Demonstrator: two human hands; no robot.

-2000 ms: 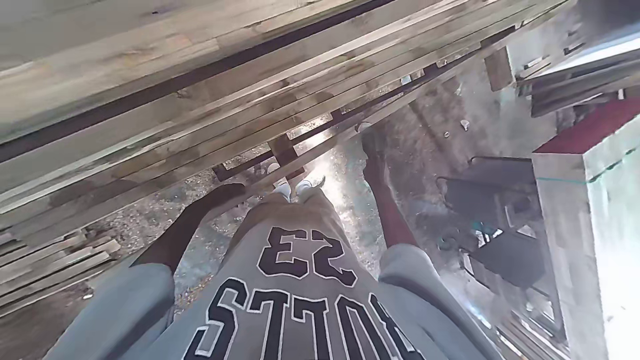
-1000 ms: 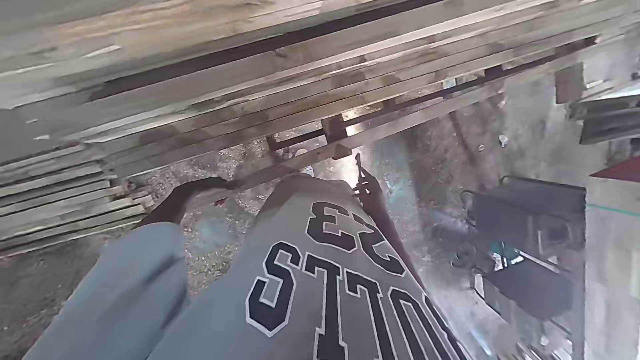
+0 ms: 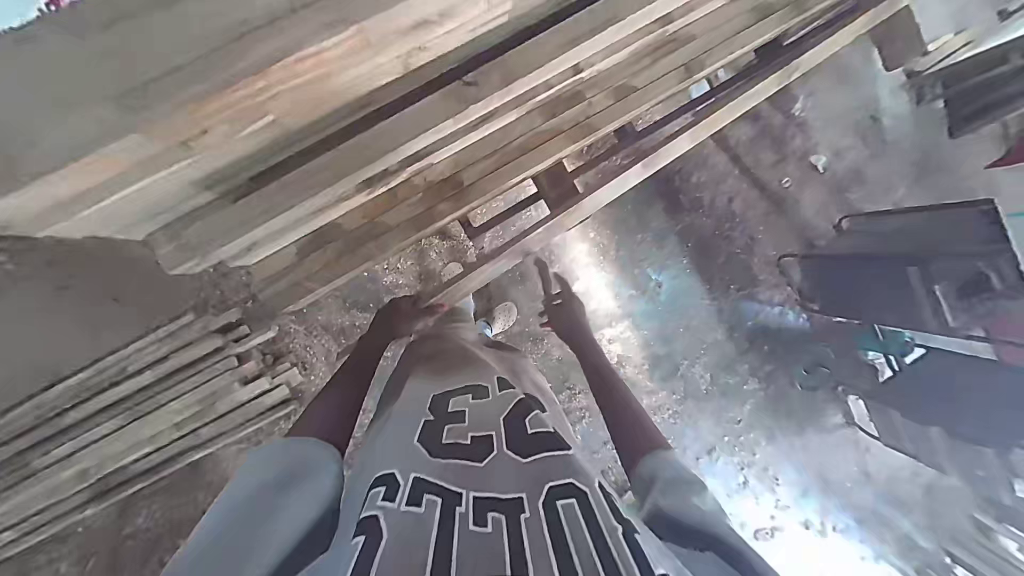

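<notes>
A long wooden board slants from my waist up to the top right, beside a stack of planks. My left hand is closed on the board's near end. Just right of the board, my right hand is off it with its fingers apart; a dark, narrow shape rises beside the fingers, and whether it is a finger or a small object cannot be told. Wooden crosspieces show in the gap between the board and the stacked planks.
Shorter stacked boards lie at the lower left. Two dark chairs or similar frames stand on the dirt ground at the right. More dark boards are at the upper right. My shoe shows below the board.
Two seconds ago my right hand was up against the board; now it is apart from it, lower down. My left hand stays by the board's near end. The view has shifted.
</notes>
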